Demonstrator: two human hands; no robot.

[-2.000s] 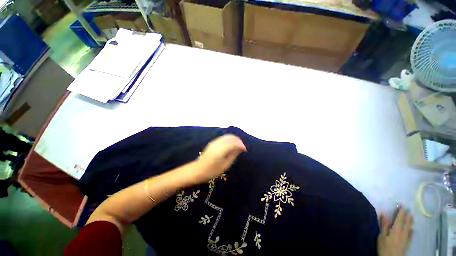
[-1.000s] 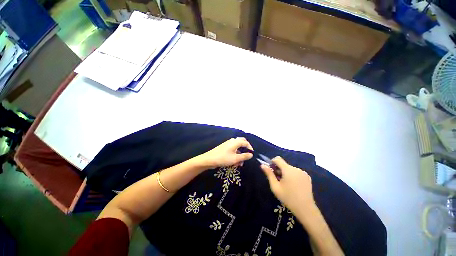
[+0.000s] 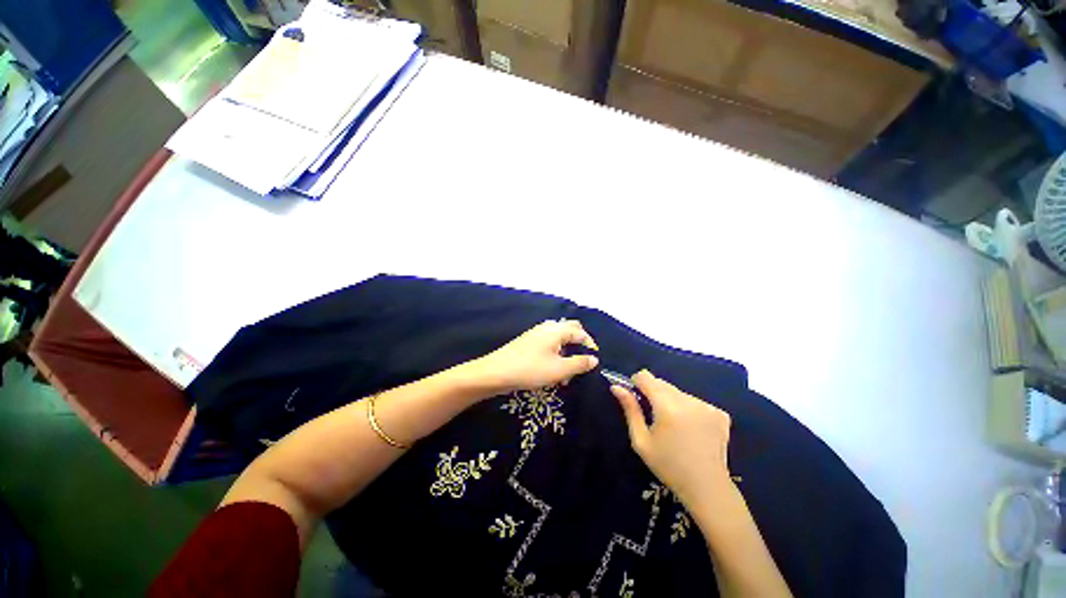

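Observation:
The black blouse [image 3: 807,467] lies spread on the white table [image 3: 701,222], with gold flowers and stepped lines on its chest. My left hand [image 3: 547,356] pinches the blouse's neckline between thumb and fingers. My right hand [image 3: 684,430] is just to its right and holds the small thread snips [image 3: 620,380], their blades pointing at the left fingertips. The fingers hide most of the snips. Any thread between the fingertips is too small to tell.
A clipboard with papers [image 3: 292,111] lies at the back left. A red-orange bin [image 3: 117,403] stands at the table's left edge. A tape roll [image 3: 1015,526] and a partly cut-off fan [image 3: 1054,210] are at the right. Cartons [image 3: 748,70] stand behind the table.
My right hand has come from the table's right side to the neckline with the snips. My left hand has moved slightly right and pinches the neckline. The view has shifted.

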